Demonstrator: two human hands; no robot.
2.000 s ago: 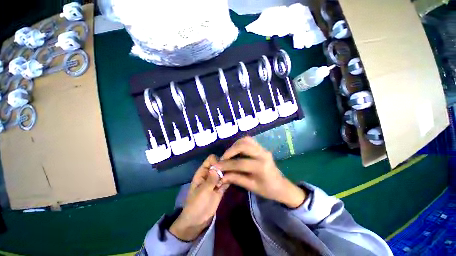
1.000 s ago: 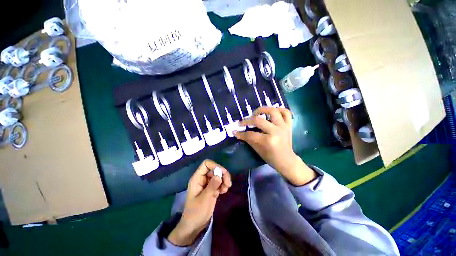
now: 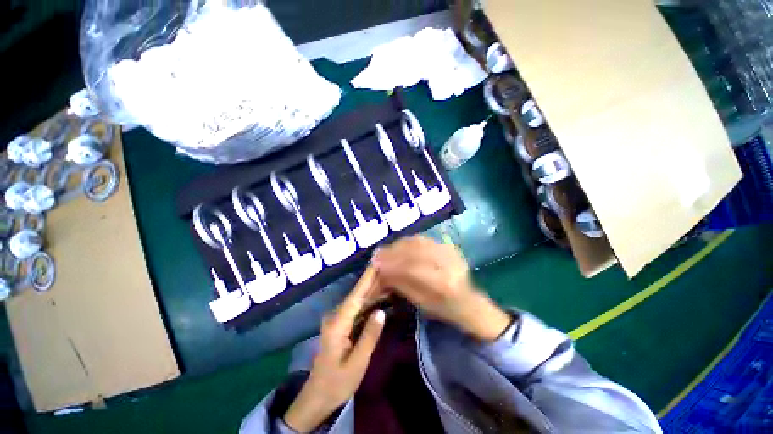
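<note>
Several heating elements stand in a slanting row on the black slotted pad [image 3: 297,182], rings toward the far side and white heads [image 3: 336,250] toward me. My left hand [image 3: 339,356] is in front of the pad, fingers stretched forward, thumb apart. My right hand [image 3: 428,275] is blurred and meets the left fingertips just below the row. Whether either hand holds a small white part is hidden by the fingers and blur. A squeeze bottle [image 3: 462,146] lies right of the pad, nozzle pointing away.
A clear bag of white parts [image 3: 220,85] is behind the pad, with crumpled white cloth [image 3: 424,63] beside it. A cardboard sheet [image 3: 93,297] with more elements [image 3: 100,180] is at left. At right, a cardboard cover [image 3: 627,127] lies over elements [image 3: 551,167].
My right hand has left the heads on the pad and come back to my left hand. The small white part seen in my left fingers is no longer visible. The view has shifted.
</note>
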